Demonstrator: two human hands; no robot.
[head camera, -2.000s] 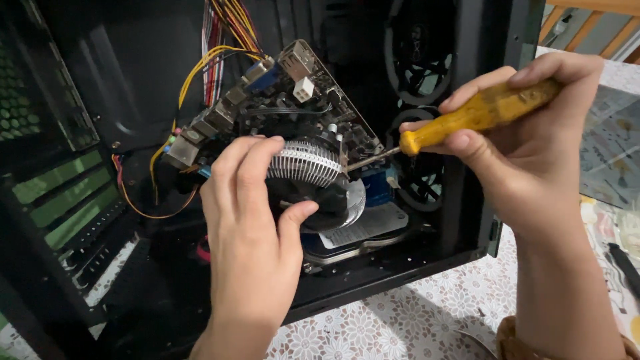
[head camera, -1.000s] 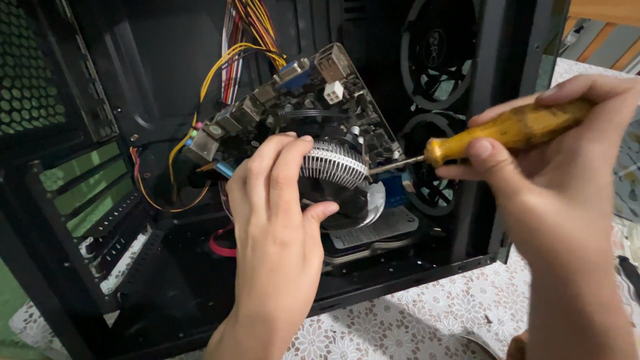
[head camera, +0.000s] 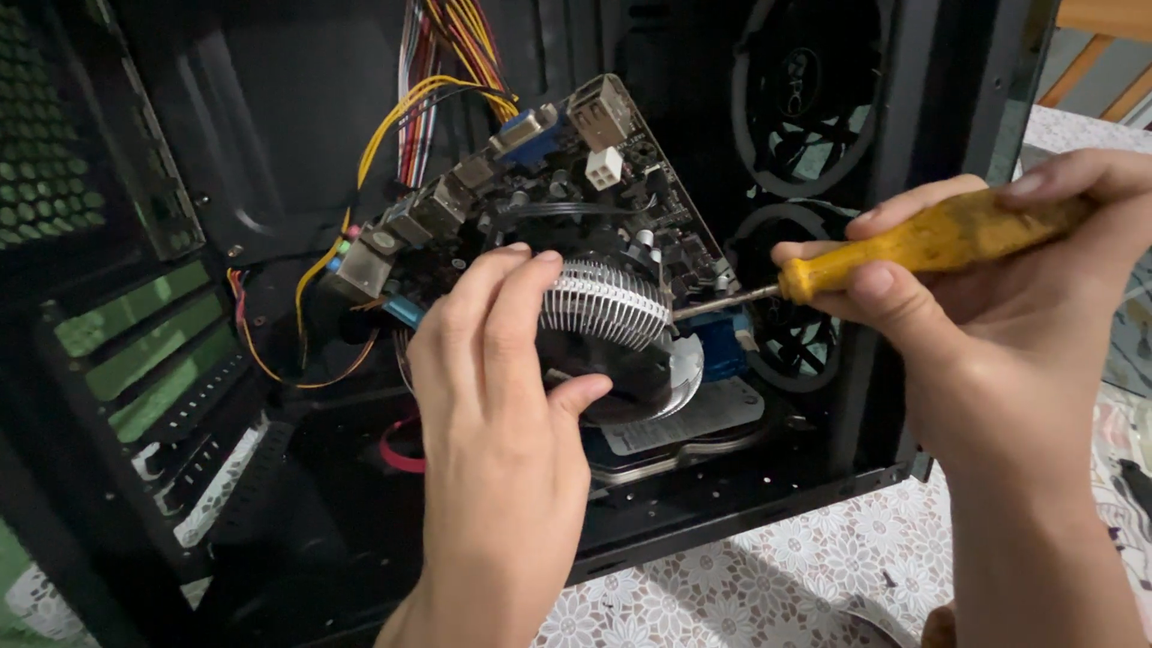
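Note:
My right hand (head camera: 999, 261) grips a screwdriver with a yellow handle (head camera: 936, 238). Its metal shaft (head camera: 729, 301) points left, and the tip meets the edge of a CPU cooler's finned heatsink (head camera: 603, 304). Around the cooler's left side curl the fingers of my left hand (head camera: 504, 405), the thumb near its dark round fan part (head camera: 607, 378). The cooler is by a motherboard (head camera: 675, 211) that sits tilted inside a black computer case, its ports facing the upper left. Where the tip touches exactly is too small to tell.
Bundled power cables (head camera: 463, 54) hang above the board, and thin wires loop at its left. Two case fans (head camera: 805, 90) line the right side. Below the cooler lies a hard drive (head camera: 684, 423). The case's lower edge (head camera: 747, 517) borders a lace-patterned tablecloth (head camera: 837, 549).
Both hands keep their places, the left on the cooler and the right on the screwdriver, with its tip at the heatsink's right edge. The view has shifted somewhat.

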